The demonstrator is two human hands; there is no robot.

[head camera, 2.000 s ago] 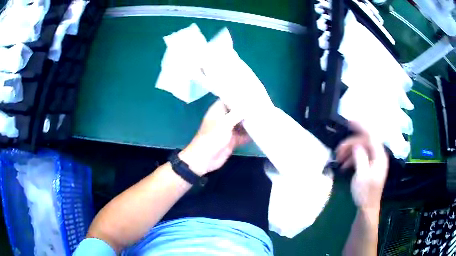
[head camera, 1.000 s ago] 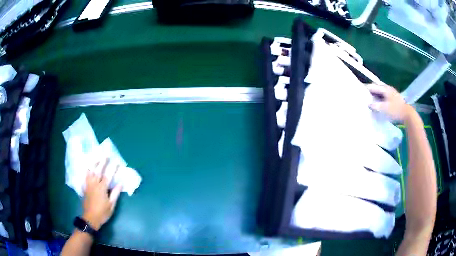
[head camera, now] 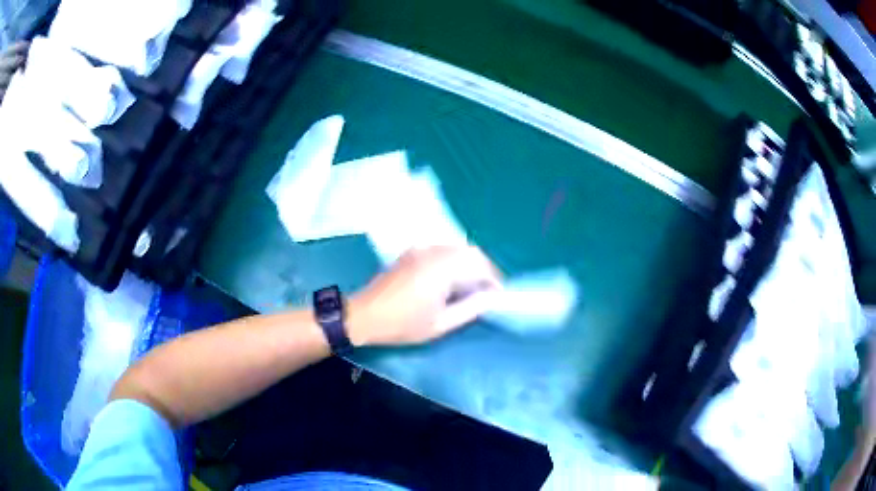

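My left hand [head camera: 427, 292], with a dark watch on the wrist, is over the middle of the green bench. Its thumb and fingers pinch a limp, milky protective sleeve [head camera: 533, 299], whose blurred end sticks out to the right. More crumpled sleeves [head camera: 336, 197] lie on the bench beyond and under the hand. My right hand is not in view; only a sliver of skin shows at the lower right edge. A black slotted tray [head camera: 754, 331] at the right holds a row of white bagged parts [head camera: 797, 355].
Black trays [head camera: 144, 125] with white sleeved parts stand at the left. Below them is a blue crate [head camera: 43, 355] with loose sleeves inside. A pale metal strip [head camera: 538, 115] crosses the green bench. Part of a person's hand shows at the far left edge.
The view has swung left. My left hand now pinches a sleeve instead of resting on the pile, and the pile is more spread out. My right hand has left the picture.
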